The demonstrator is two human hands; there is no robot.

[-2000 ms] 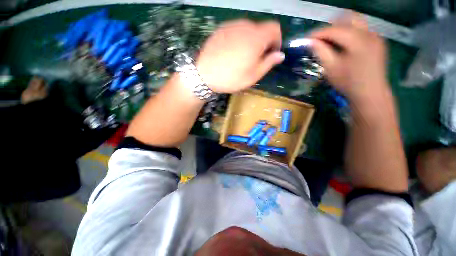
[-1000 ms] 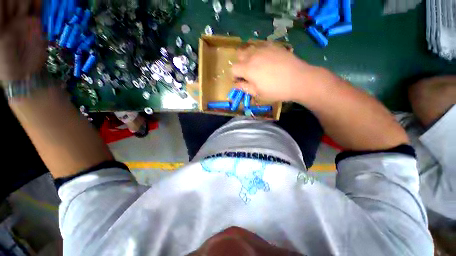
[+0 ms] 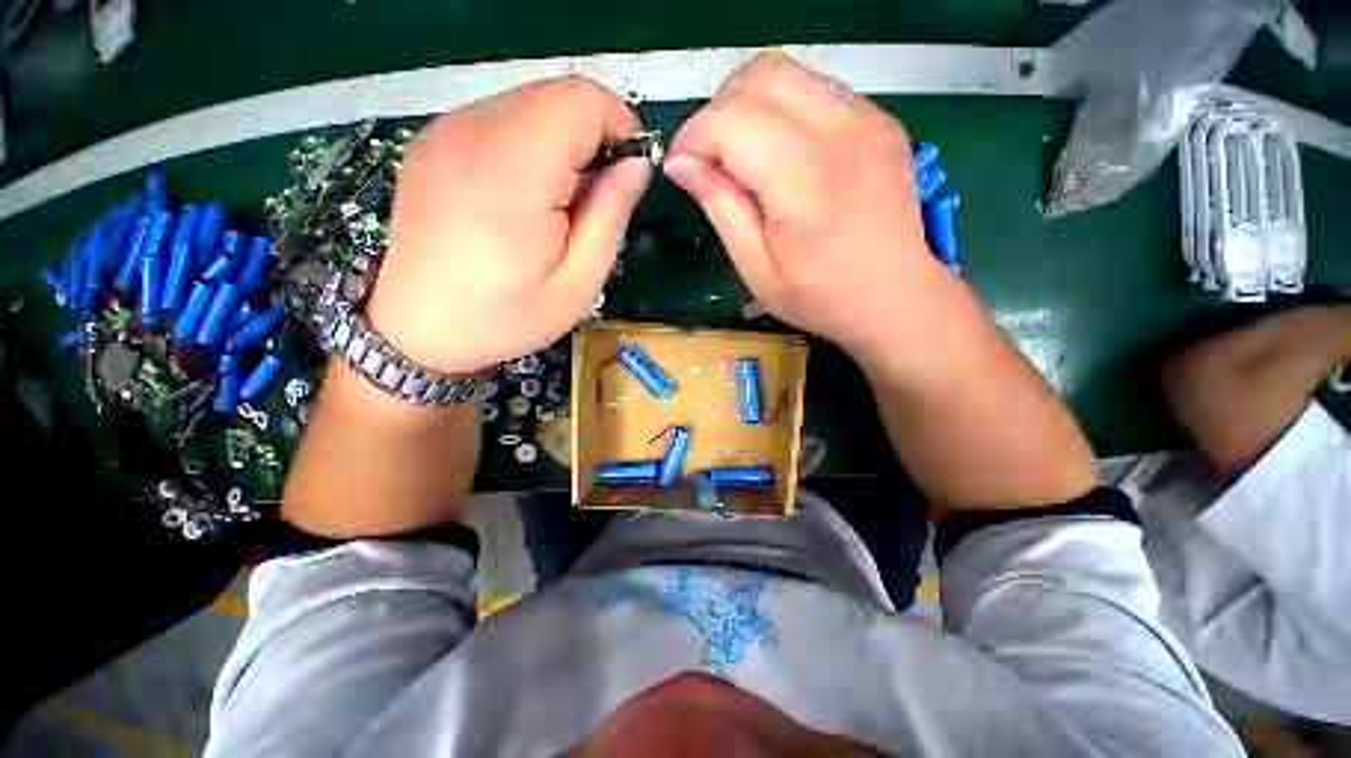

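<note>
My left hand [image 3: 511, 222] pinches a small circuit board [image 3: 634, 147] between thumb and finger above the bench. My right hand [image 3: 800, 193] is just right of the board, its thumb and fingertips drawn together close to the board's end; whether it holds a thin lead cannot be told. A shallow cardboard tray [image 3: 582, 422] lies at the bench's near edge below the hands. Several blue battery cells [image 3: 750, 391] with thin dark leads lie scattered in it.
A heap of blue cells [image 3: 193, 296] and a bundle of wired boards [image 3: 319, 193] lie left, with round discs [image 3: 519, 407] nearer the tray. More blue cells lie right of my right hand. White housings [image 3: 1245, 200], a clear bag [image 3: 1133, 89] and another person's arm [image 3: 1259, 363] are at right.
My right hand has left the tray and moved up. My left hand has come from the far left to the middle with a board. The cells in the tray lie more spread out.
</note>
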